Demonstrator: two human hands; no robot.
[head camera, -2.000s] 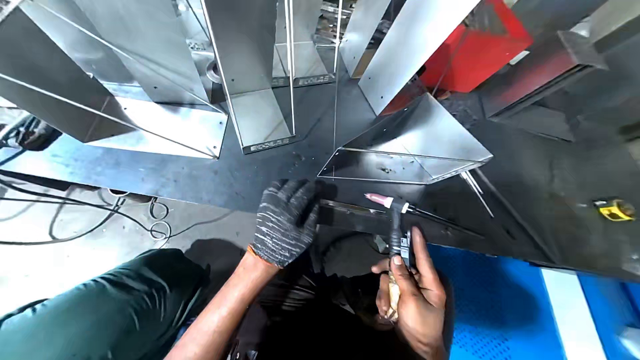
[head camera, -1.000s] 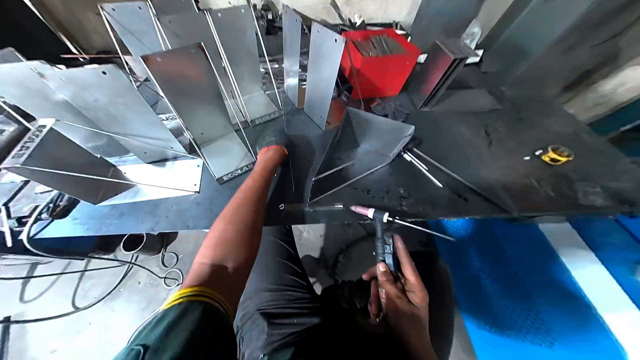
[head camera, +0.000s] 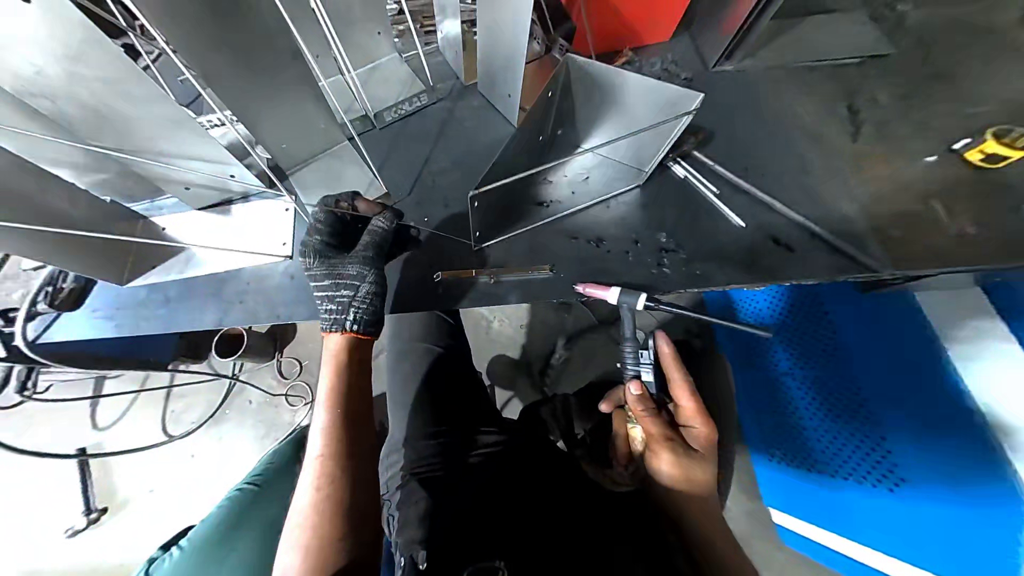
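My left hand (head camera: 348, 260), in a dark knitted glove with bare fingertips, is closed on a thin metal rod (head camera: 436, 232) over the bench. The rod runs right toward the near corner of a folded sheet-metal piece (head camera: 592, 172). My bare right hand (head camera: 668, 428) holds a TIG welding torch (head camera: 628, 328) upright by its handle, just off the bench's front edge; its pink ceramic cup points left. Between the hands a narrow metal strip (head camera: 494, 274) lies on the dark bench top (head camera: 560, 260).
Upright sheet-metal pieces (head camera: 256, 88) crowd the back left. A red container (head camera: 632, 24) stands behind. Thin rods (head camera: 708, 192) and a long bar (head camera: 788, 212) lie at right, a yellow tape measure (head camera: 994, 147) beyond. Cables (head camera: 160, 372) and a hammer (head camera: 85, 496) are on the floor.
My left hand reached to the back of the bench and has come back toward me, now with a thin rod. The torch stays in my right hand.
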